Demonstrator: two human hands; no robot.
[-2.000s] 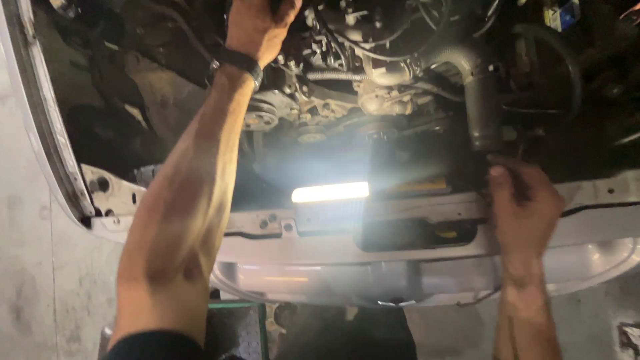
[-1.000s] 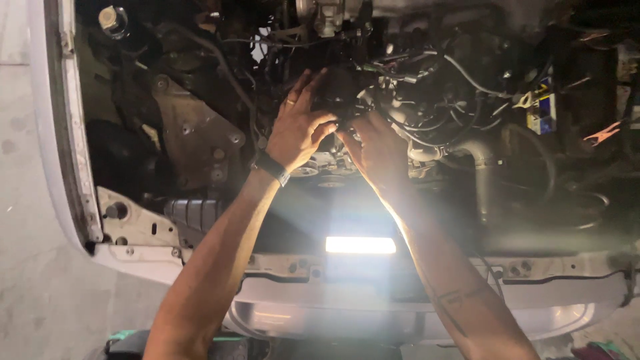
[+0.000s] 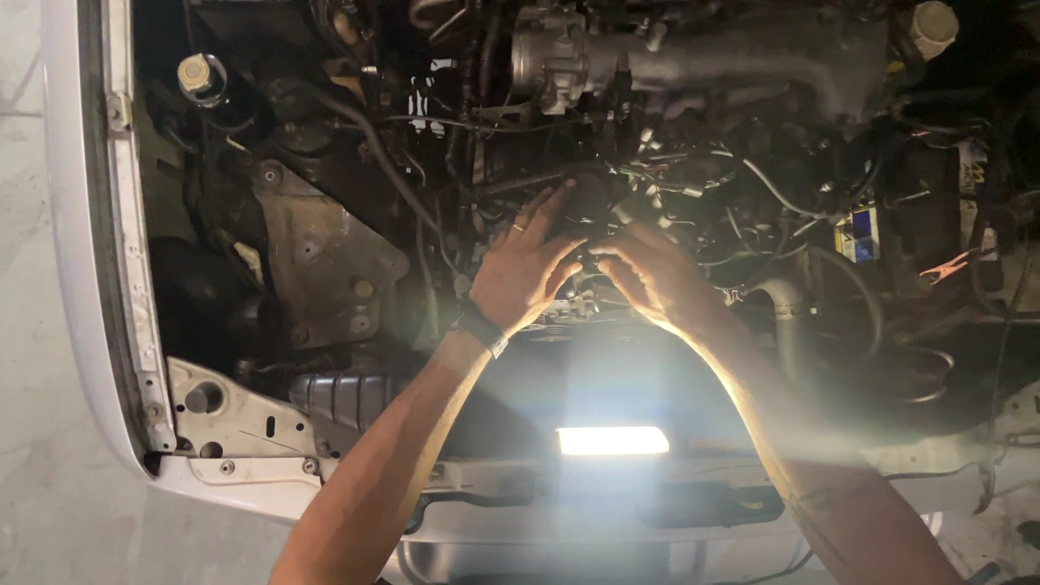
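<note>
Both of my hands are deep in a car's engine bay, close together at a dark rounded part [image 3: 589, 195]. My left hand [image 3: 524, 268], with a ring and a dark wristband, lies along that part's left side, fingers spread and thumb toward the other hand. Opposite it, my right hand [image 3: 650, 264] curves in from the right, its thumb and index fingertip near my left thumb. Whether either hand grips anything cannot be told; the right fingertips are partly lost in shadow. Below them shines a bright work light [image 3: 613, 440].
A metal intake pipe with a throttle body [image 3: 552, 61] crosses above the hands. Loose wires [image 3: 691, 191] and a metal pipe [image 3: 786, 325] lie to the right. A bracket plate [image 3: 325, 260] sits left; the front body panel [image 3: 244, 487] runs beneath the forearms.
Two seconds ago my right hand was lower right, by the metal pipe near the front panel; it has moved up and left beside my left hand. The view has shifted.
</note>
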